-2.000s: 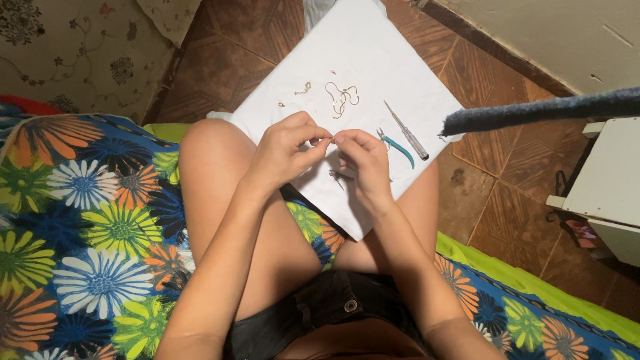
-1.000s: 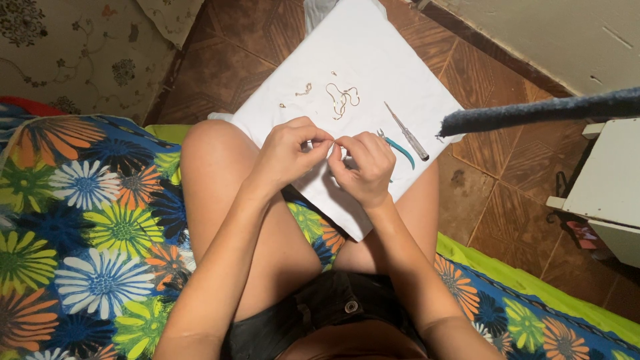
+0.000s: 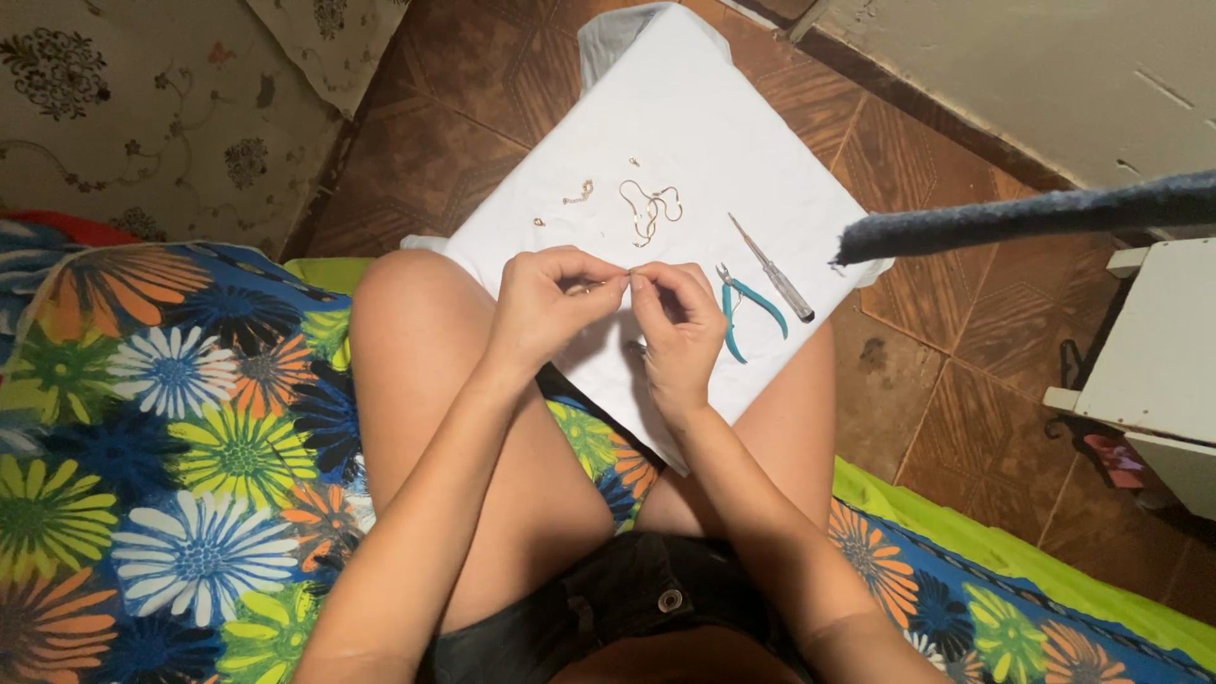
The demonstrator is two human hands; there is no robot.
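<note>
My left hand (image 3: 556,299) and my right hand (image 3: 679,328) meet fingertip to fingertip over a white cloth-covered board (image 3: 665,104) on my lap. A small gold-coloured piece, too small to name, is pinched between them; part of it shows under my left fingers. Beyond the hands lies a thin gold-coloured chain (image 3: 652,211). A short chain piece (image 3: 579,194) and two small clasps or findings, one at the left (image 3: 540,222) and one farther back (image 3: 635,161), lie about it. Right of my right hand are teal-handled nippers (image 3: 749,309) and a clear-handled screwdriver (image 3: 774,271).
A dark fabric-covered bar (image 3: 1026,217) reaches in from the right above the board's corner. A white piece of furniture (image 3: 1149,332) stands at the right on the brown tiled floor (image 3: 912,304). Flowered bedding (image 3: 209,456) lies under and beside my legs.
My right hand has shifted slightly and its fingers are more curled than two seconds ago. Both hands stay together at the same place over the board.
</note>
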